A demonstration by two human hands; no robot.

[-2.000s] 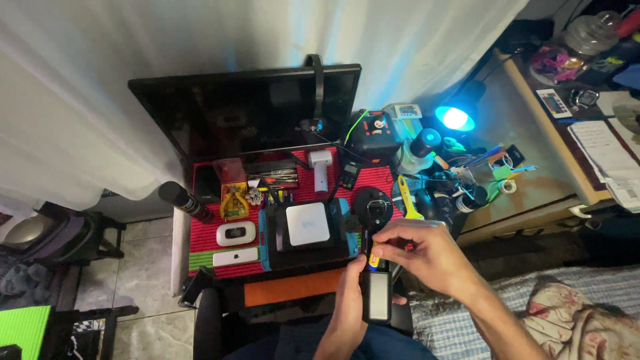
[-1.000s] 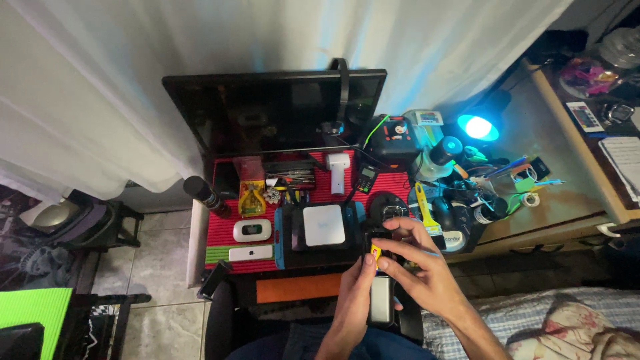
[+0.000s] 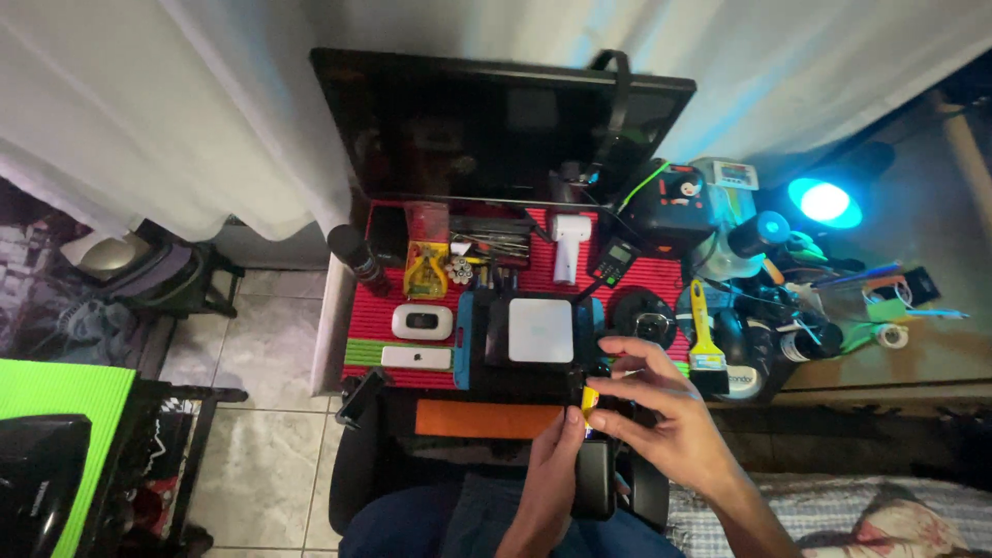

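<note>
Over my lap, my left hand (image 3: 552, 473) and my right hand (image 3: 670, 415) meet at a small yellow item (image 3: 590, 397), whose kind I cannot tell. The right fingertips pinch its upper part, and the left thumb and fingers touch its lower end. A dark rectangular device (image 3: 594, 479) lies below it, beside my left palm; part of its outline is hidden by that hand. Just beyond the hands, a white square box (image 3: 541, 331) rests on a black and blue case (image 3: 465, 341) on the red ribbed mat (image 3: 651, 279).
A black monitor (image 3: 496, 128) stands at the back. Yellow-handled pliers (image 3: 425, 273), a white rounded device (image 3: 422, 322) and a white Apple box (image 3: 417, 357) lie left. A paintbrush (image 3: 701, 333), a spray bottle (image 3: 732, 248) and a lit lamp (image 3: 825, 201) are at right.
My hands stay together around the yellow item. The dark device below them shows a pale face two seconds ago and a dark one now. My right fingers have shifted on the yellow item.
</note>
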